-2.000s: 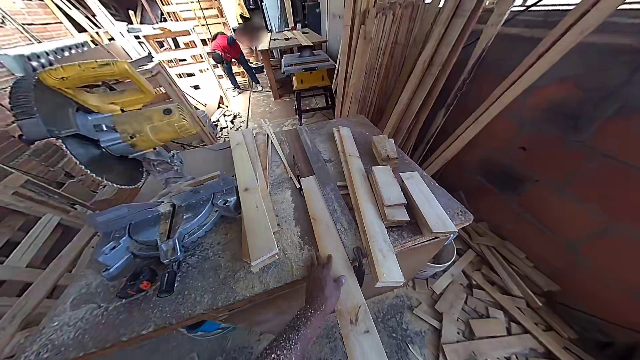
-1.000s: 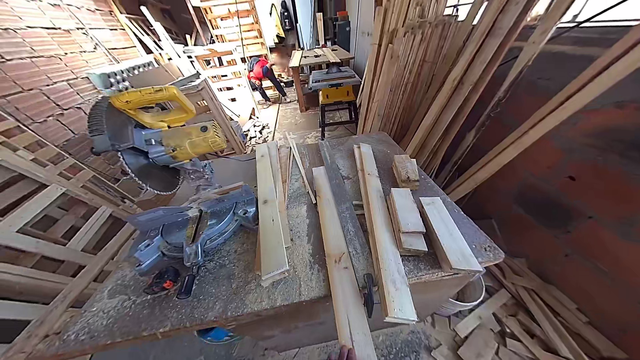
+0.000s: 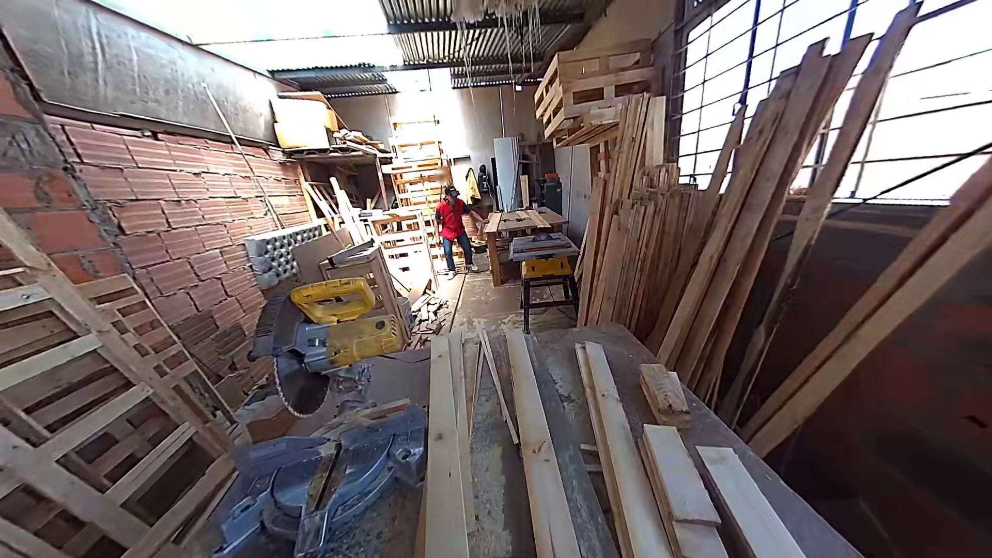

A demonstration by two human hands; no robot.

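Neither of my hands shows in the head view. Long wooden boards lie lengthwise on the dusty workbench (image 3: 488, 480): a board at the left (image 3: 446, 449), a board in the middle (image 3: 539, 446) and a pair at the right (image 3: 624, 457). Beside them are short stacked wood blocks (image 3: 678, 473), a smaller block (image 3: 664, 390) and a shorter board (image 3: 748, 496). A yellow miter saw (image 3: 341, 333) with its blade raised stands at the left, above its grey base (image 3: 333, 480). Thin wood strips (image 3: 496, 380) lie between the left and middle boards.
A person in a red top (image 3: 452, 225) stands by a wooden table (image 3: 527, 221) at the back. A yellow table saw on a stand (image 3: 545, 267) is nearer. Upright planks (image 3: 744, 209) lean along the right side; wooden pallets (image 3: 85, 403) stand at the left.
The view has tilted up strongly. The hand on the middle board two seconds ago has left the view. The person in red, bent over before, now stands more upright beside the far table.
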